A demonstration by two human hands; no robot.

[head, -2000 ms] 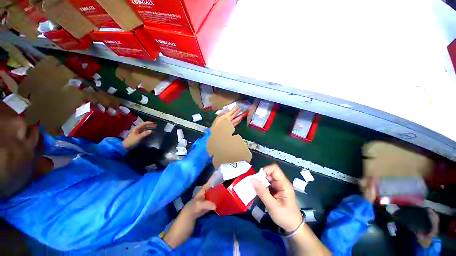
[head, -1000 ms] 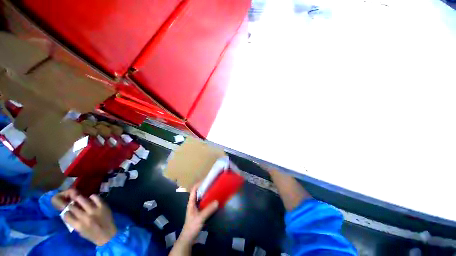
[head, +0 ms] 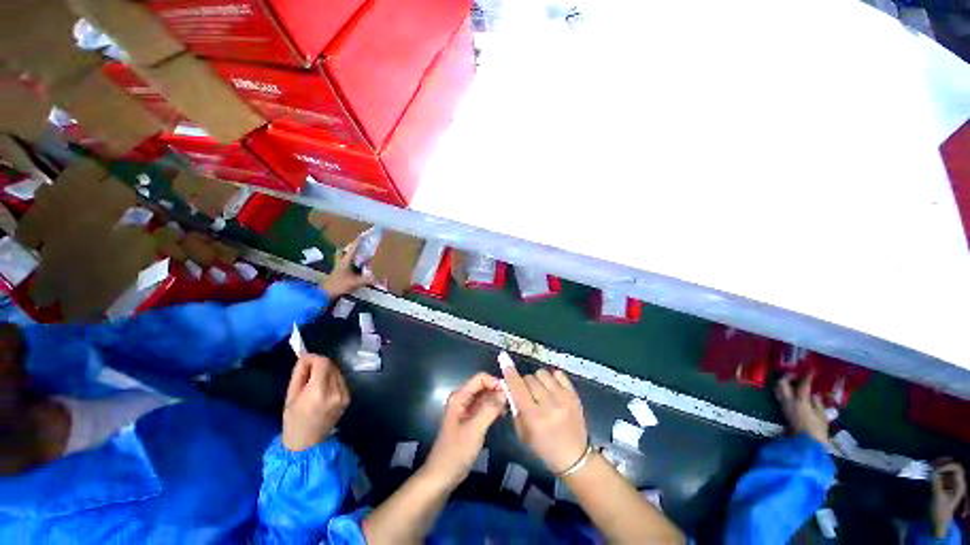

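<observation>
A small white slip [head: 507,381] is held edge-on between my two hands above the dark bench. My left hand [head: 468,422] pinches it from the left with its fingertips. My right hand [head: 549,417], with a thin bracelet on the wrist, holds it from the right. Several loose white slips [head: 628,433] lie on the bench around and below my hands. Small open red cartons [head: 617,307] with whitish contents stand on the green belt beyond the bench.
Large red boxes [head: 399,85] are stacked on the white shelf [head: 681,138]. On the left, a person in blue has one hand [head: 348,268] at a belt carton and another holding a slip. On the right, a person's hand [head: 803,405] is at red cartons. Brown lids [head: 80,218] stand far left.
The small red carton has left my left hand. My right hand has come back from the shelf edge, and both hands now hold a slip. The view has shifted, showing more of the belt.
</observation>
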